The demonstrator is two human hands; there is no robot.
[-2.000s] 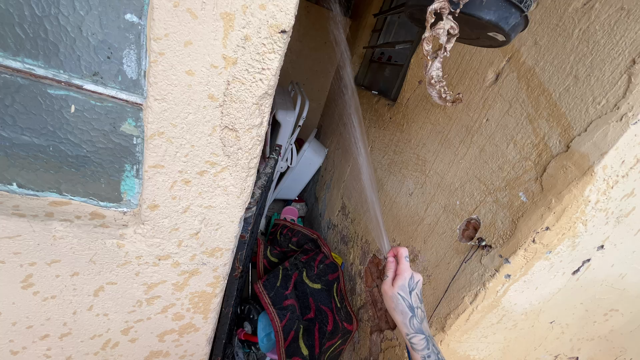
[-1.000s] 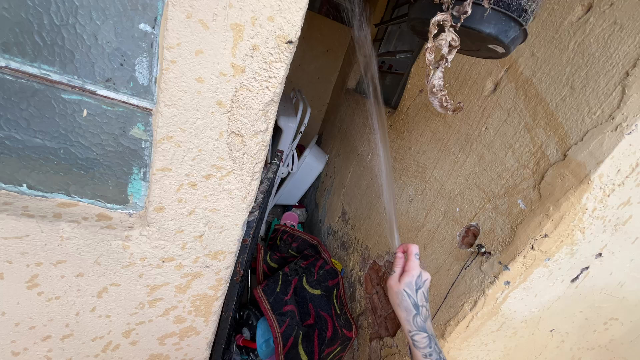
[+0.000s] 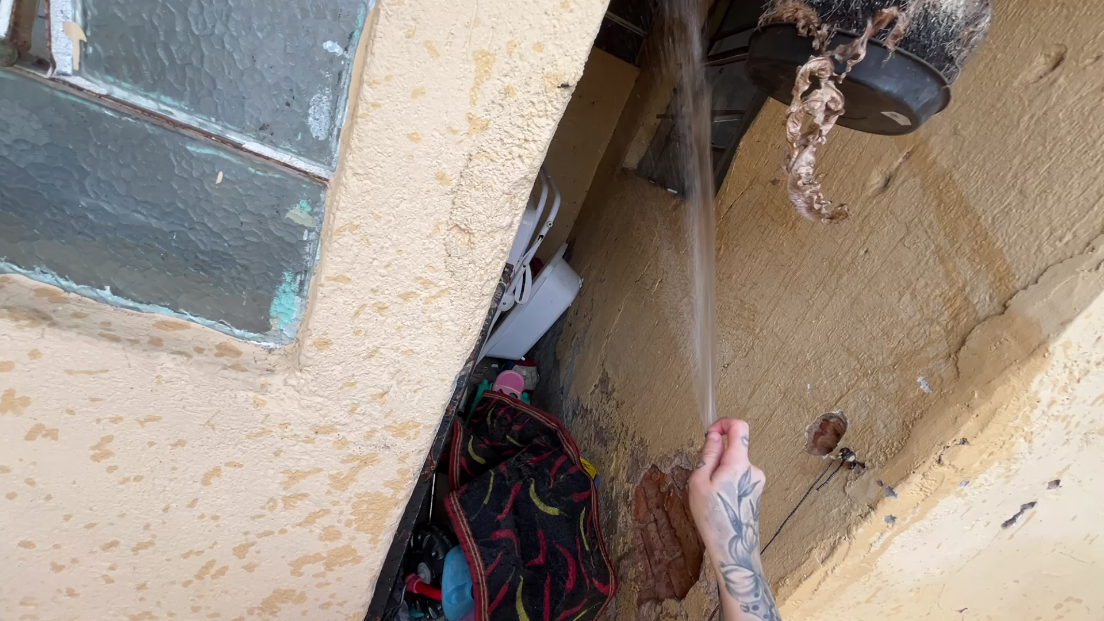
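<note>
My right hand [image 3: 729,492], with a tattooed forearm, points up the view at lower right. Its thumb and fingers are pinched around the source of a water jet, probably a hose end, which the hand hides. The jet [image 3: 703,259] leaves the fingertips nearly straight up the view, fans out and passes left of a black hanging pot [image 3: 884,95] with dried brown leaves [image 3: 811,129] trailing from it. Rough yellow wall [image 3: 862,285] lies behind the hand and jet. My left hand is out of view.
A plastered wall [image 3: 405,216] with a textured glass window [image 3: 172,207] fills the left. In the narrow gap sit a white plastic container [image 3: 535,306], a dark cloth with pepper-like shapes [image 3: 535,517] and a light-blue item [image 3: 457,582]. A cord [image 3: 802,504] hangs beside a wall hole [image 3: 826,433].
The water jet has swung from leaning left to nearly upright in the view. My right hand has shifted slightly right, still pinched at the jet's base.
</note>
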